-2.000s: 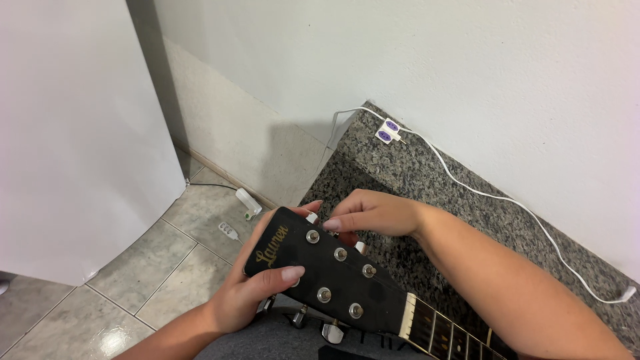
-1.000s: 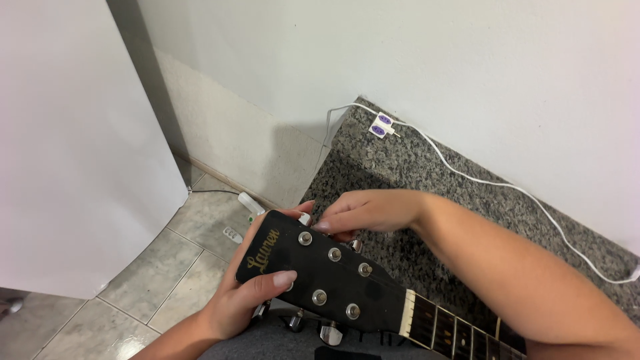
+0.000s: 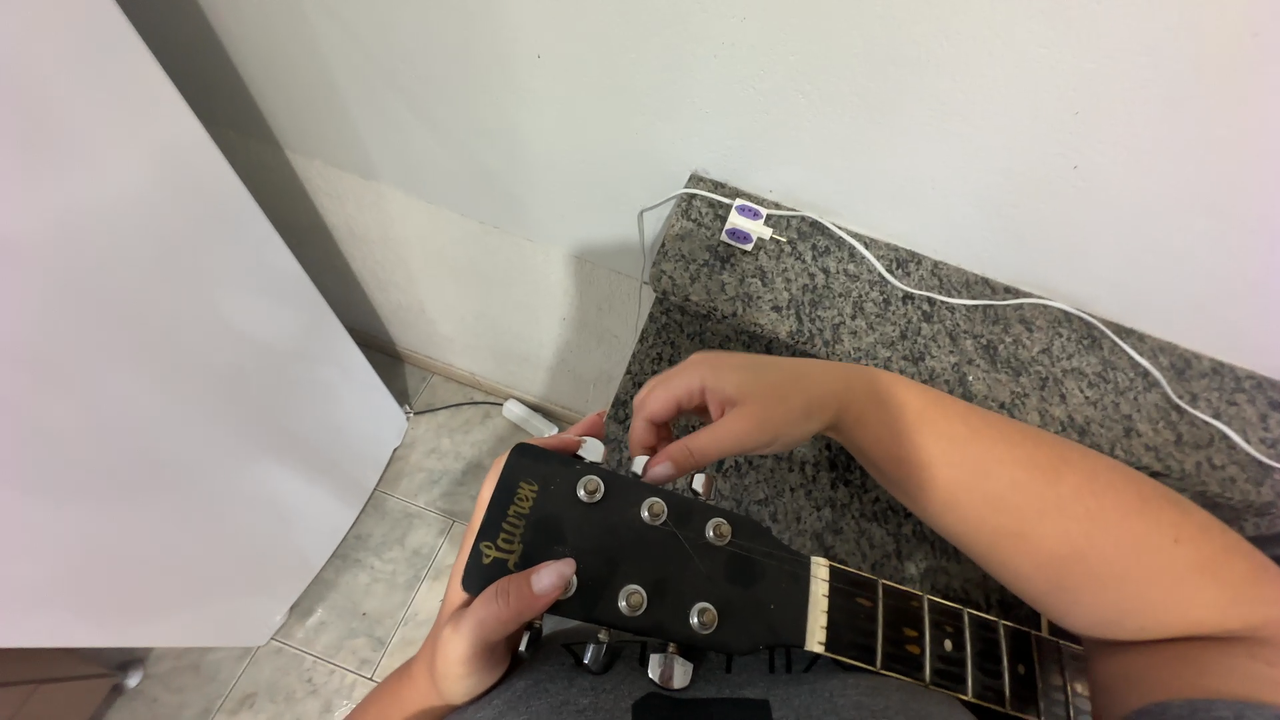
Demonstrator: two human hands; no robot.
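A black guitar headstock (image 3: 640, 560) with gold lettering lies across the lower middle, its pale nut (image 3: 818, 605) and fretted neck (image 3: 950, 640) running to the lower right. My left hand (image 3: 500, 610) grips the headstock's far end, thumb on the face and fingers behind. With thumb and forefinger, my right hand (image 3: 700, 415) pinches the middle tuning peg (image 3: 640, 465) on the upper side. Other metal pegs stick out on both sides. Thin strings cross near the nut; how many is not clear.
A speckled granite surface (image 3: 1000, 370) lies beyond my right arm, with a white plug adapter (image 3: 745, 224) and a white cable (image 3: 960, 300) along the wall. A white panel (image 3: 180, 350) stands at left, above floor tiles (image 3: 385, 540) with a white power strip (image 3: 530, 417).
My right hand has shifted along the upper side of the headstock and now holds the middle peg. My left hand keeps its hold on the headstock.
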